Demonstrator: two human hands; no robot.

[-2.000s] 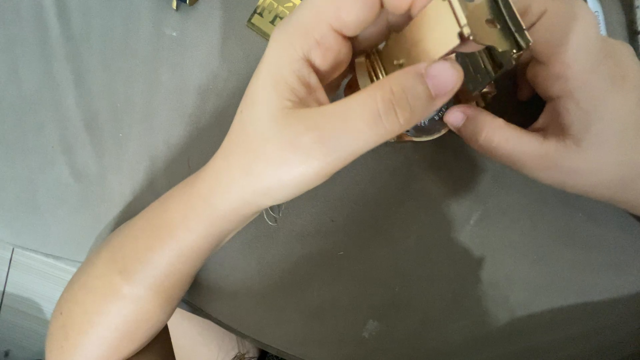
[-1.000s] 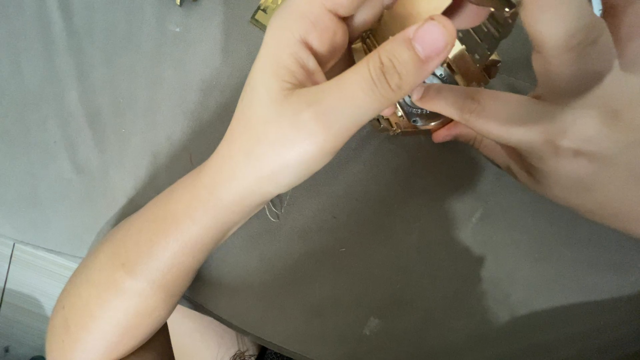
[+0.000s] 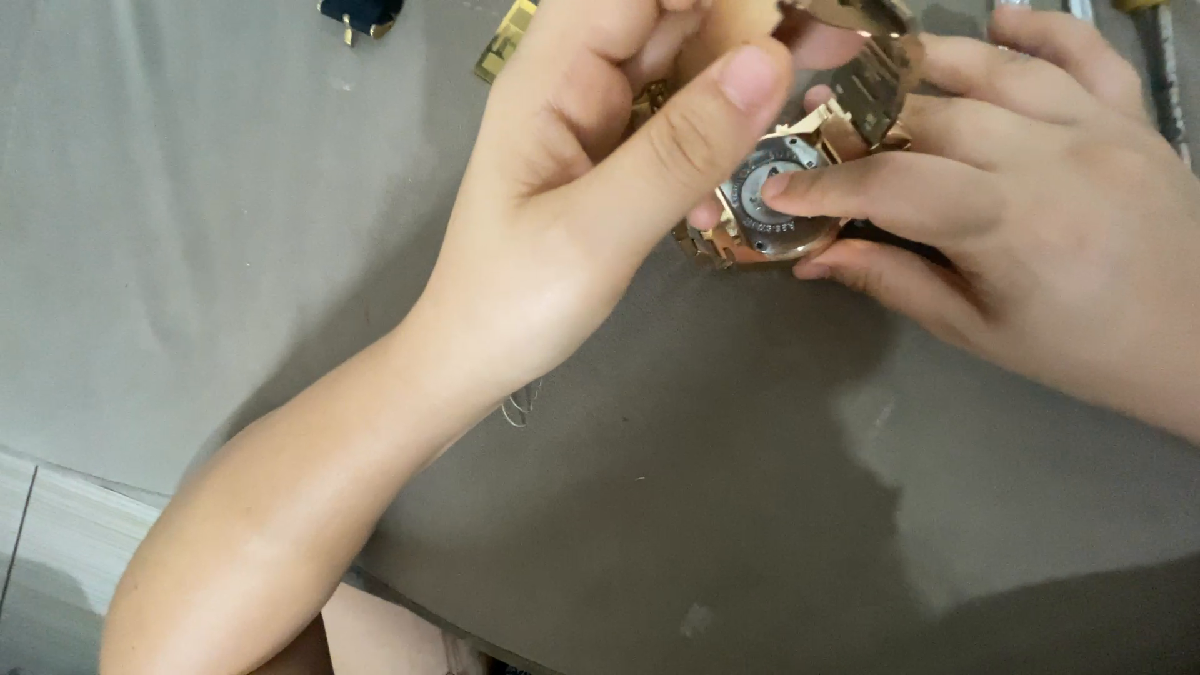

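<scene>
A gold-coloured wristwatch (image 3: 780, 230) with a metal link bracelet (image 3: 872, 89) is between my two hands at the upper middle, its round steel case back facing up. My left hand (image 3: 600, 159) grips the watch from the left, its thumb across the near side; most of its fingers are hidden behind the watch. My right hand (image 3: 1022, 187) holds the case from the right, with its index fingertip on the case back and the thumb at the lower rim. The case back bears writing around its edge.
A yellow-gold piece (image 3: 504, 42) lies behind my left hand on the grey table (image 3: 656, 525). A dark blue object with gold metal parts (image 3: 361, 14) is at the top left. At the top right, a thin tool with a yellow end (image 3: 1165, 75) lies beyond my right hand.
My right index finger has moved onto the case back, and the other right fingers have spread outward. More of the case back shows than two seconds ago.
</scene>
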